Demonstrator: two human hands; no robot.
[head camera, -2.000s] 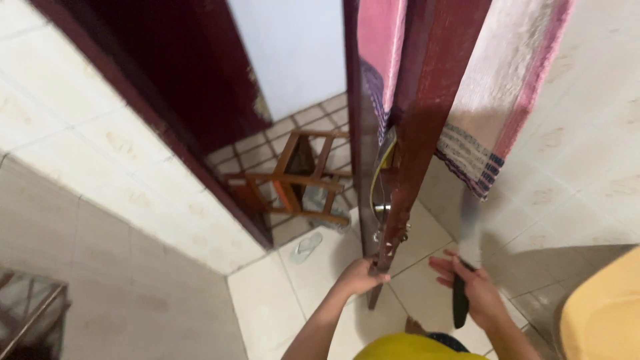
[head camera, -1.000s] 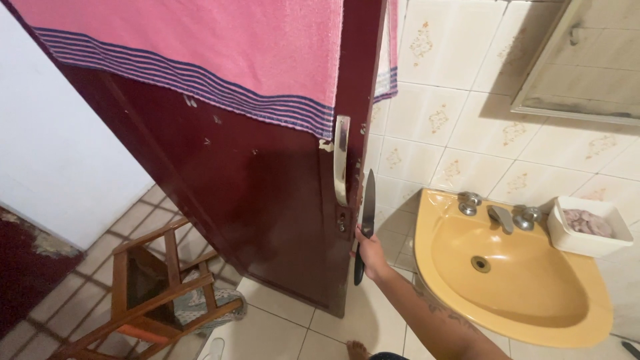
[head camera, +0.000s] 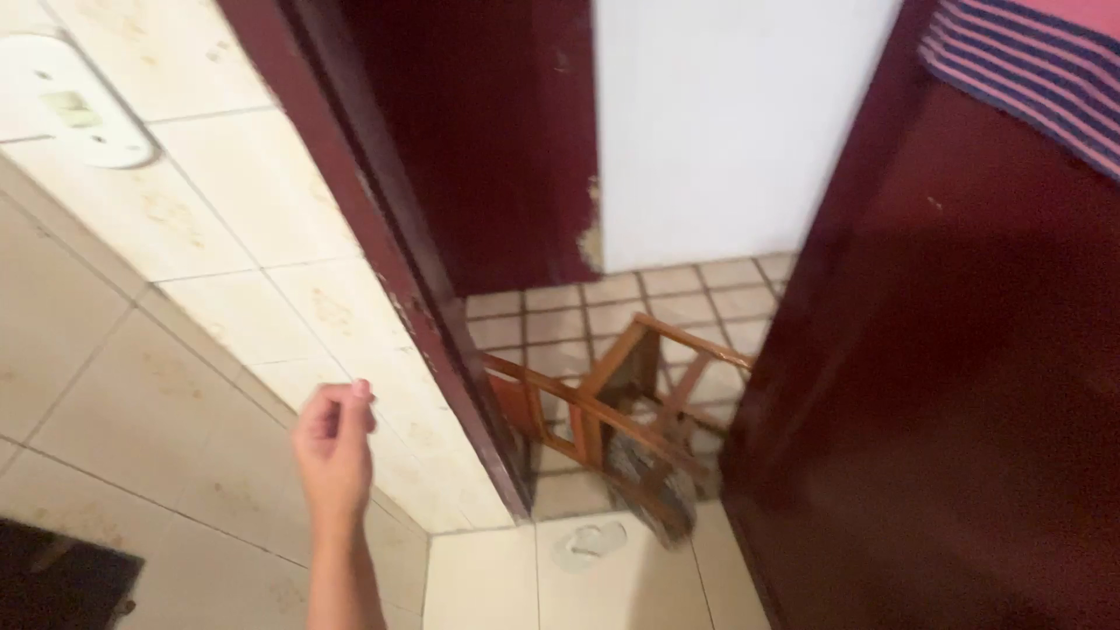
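My left hand (head camera: 337, 429) is raised in front of the tiled wall, its fingers curled in, with nothing seen in it. The dark red door frame (head camera: 411, 289) runs down just to its right, apart from the hand. On the far right stands the dark red door (head camera: 910, 350), with a pink and blue striped towel (head camera: 1032, 70) hanging over its upper part. My right hand is outside the view. Neither the knife nor the door's handle shows.
Beyond the doorway, a wooden chair (head camera: 604, 402) lies on its side on the small-tiled floor. A pale flip-flop (head camera: 595, 540) rests near the threshold. A white switch plate (head camera: 79, 105) is on the wall at upper left, and a dark panel (head camera: 61, 573) is at lower left.
The view has swung left from the basin to the doorway. My left hand, on the door's edge two seconds ago, is now off it. My right hand and the knife have left view.
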